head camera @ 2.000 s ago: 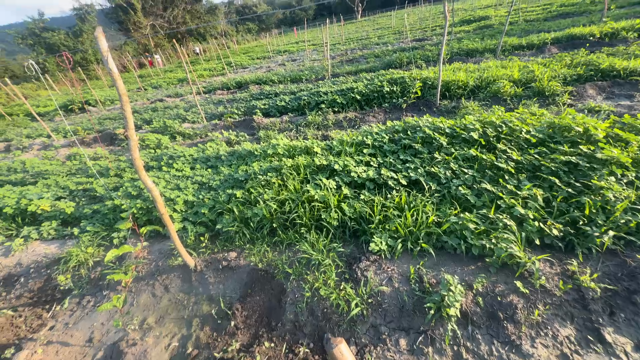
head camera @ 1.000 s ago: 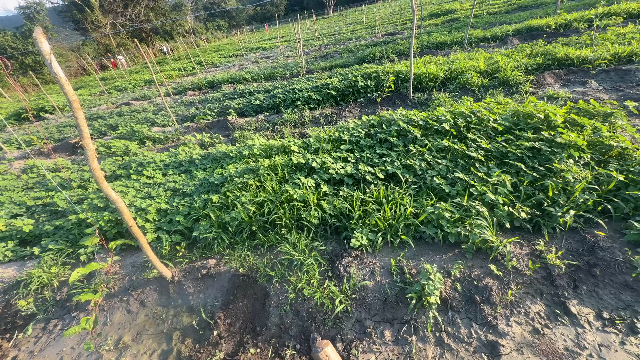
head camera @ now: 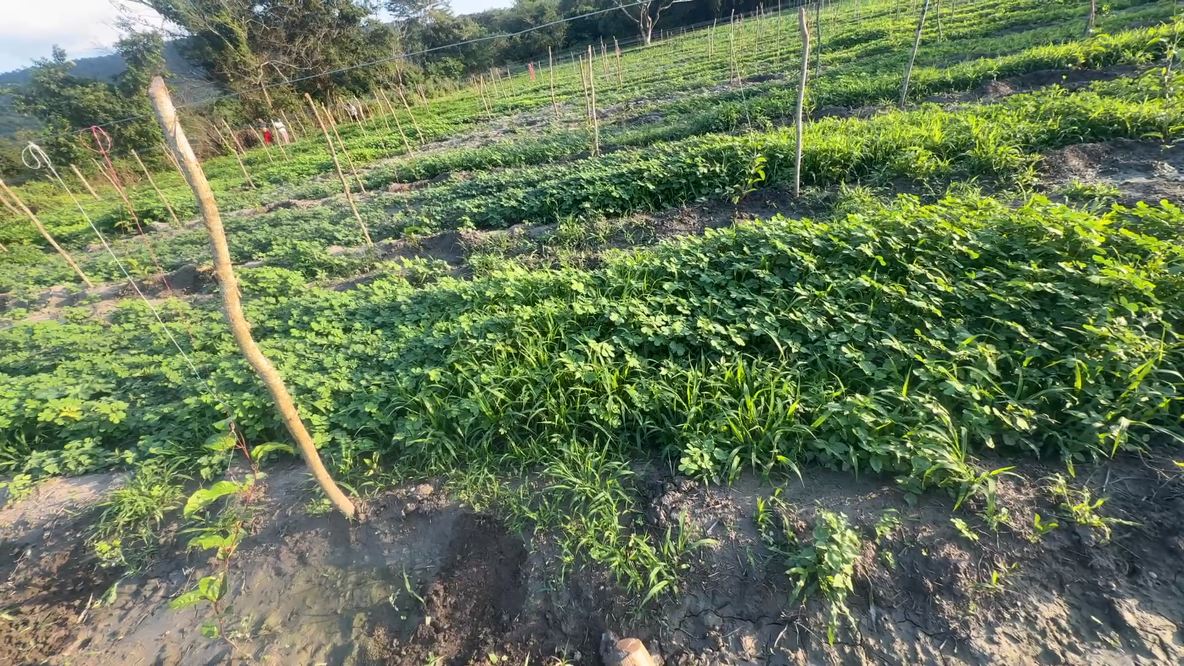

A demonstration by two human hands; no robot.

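Neither my left hand nor my right hand shows in the head view. At the bottom edge, the tan end of what looks like a wooden pole or handle (head camera: 627,650) pokes into view; what holds it, if anything, is hidden. A bent wooden stake (head camera: 231,301) leans in the soil at the left. Beside its foot grows a thin leafy seedling (head camera: 217,532). A dense bed of low green plants with grass among them (head camera: 740,342) fills the middle.
Damp bare soil (head camera: 370,592) runs along the front. Upright wooden stakes (head camera: 801,102) stand in the rows behind, and a wire (head camera: 444,46) crosses above. A pale string (head camera: 120,264) slants down at the left. Trees and small distant figures are at the back left.
The view has shifted slightly since one second ago, so the bent stake stands further right in it. The wooden end at the bottom edge shows in every frame.
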